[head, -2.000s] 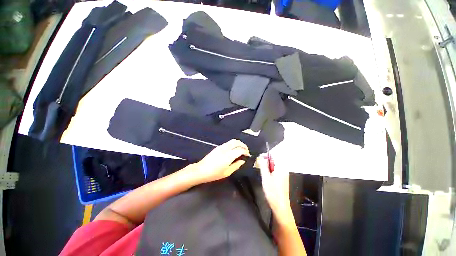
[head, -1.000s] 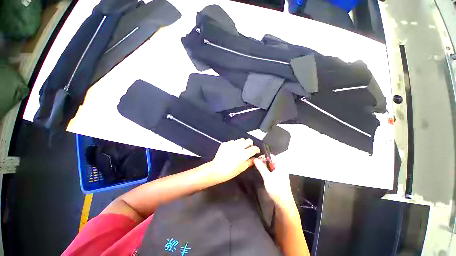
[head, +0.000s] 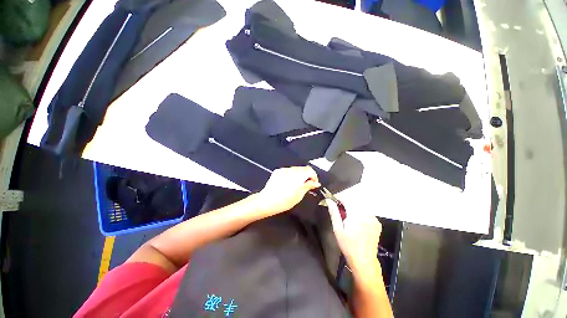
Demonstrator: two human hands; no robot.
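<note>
A dark zipped panel (head: 186, 127) lies slantwise at the table's near edge, with a pale zip (head: 239, 155) along it. My left hand (head: 287, 187) grips its right end at the table edge, the cloth between thumb and fingers. My right hand (head: 357, 233) holds small red-handled snips (head: 340, 208), mostly hidden in the fist. Their metal blades point up and left to the cloth by my left fingertips. Whether the blades touch the cloth or a thread is too small to tell.
A pile of dark zipped panels (head: 311, 65) covers the right of the white table (head: 193, 74). More panels (head: 93, 68) lie at the left. A blue basket (head: 142, 226) with dark pieces sits below the near edge. A pale metal-edged bench (head: 528, 124) runs along the right.
The panel has turned to a steeper slant. My right hand has drawn slightly away to the right and down, and the snips' blades now show. My left hand keeps its grip.
</note>
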